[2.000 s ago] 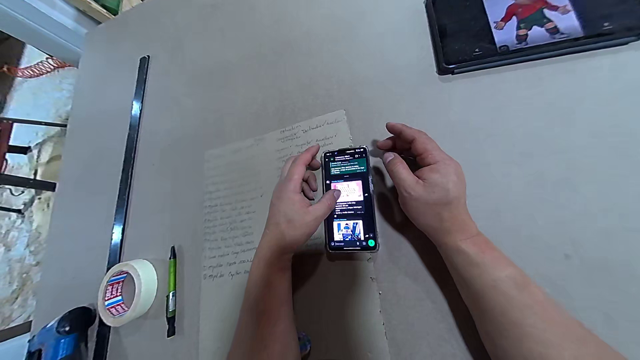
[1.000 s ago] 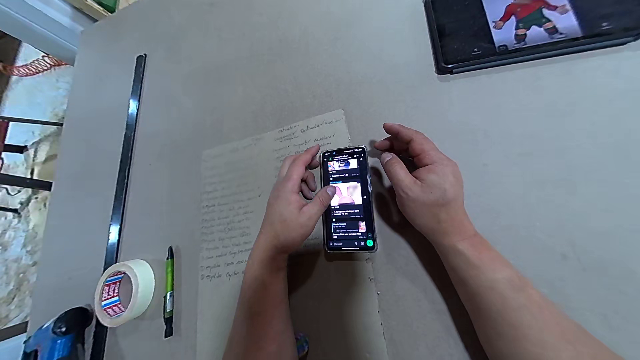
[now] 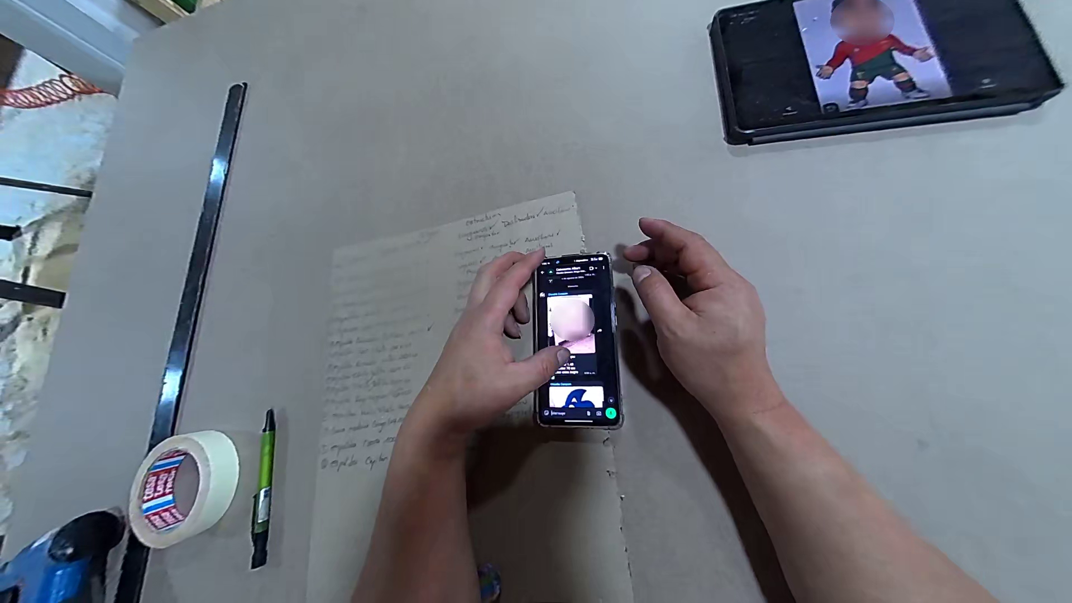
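Observation:
A smartphone (image 3: 578, 368) with its screen lit lies over the right part of a handwritten paper sheet (image 3: 368, 352), in the middle of the view. My left hand (image 3: 494, 343) is at the phone's left side, its thumb on the screen and its index fingertip by the top left corner. Whether those fingers grip the phone's edge cannot be told. My right hand (image 3: 703, 310) is just right of the phone, fingers curled and thumb apart, holding nothing. Part of the sheet is hidden under the phone and my left forearm.
Top right lies a tablet (image 3: 888, 126) showing a cartoon figure. On the left are a long dark metal strip (image 3: 201, 260), a roll of masking tape (image 3: 219, 486), a green pen (image 3: 265, 461) and a blue and black tool (image 3: 71, 553), partly cut off.
The content on the phone's screen has scrolled. My left thumb has shifted slightly on the screen, while my right hand has stayed nearly still beside the phone.

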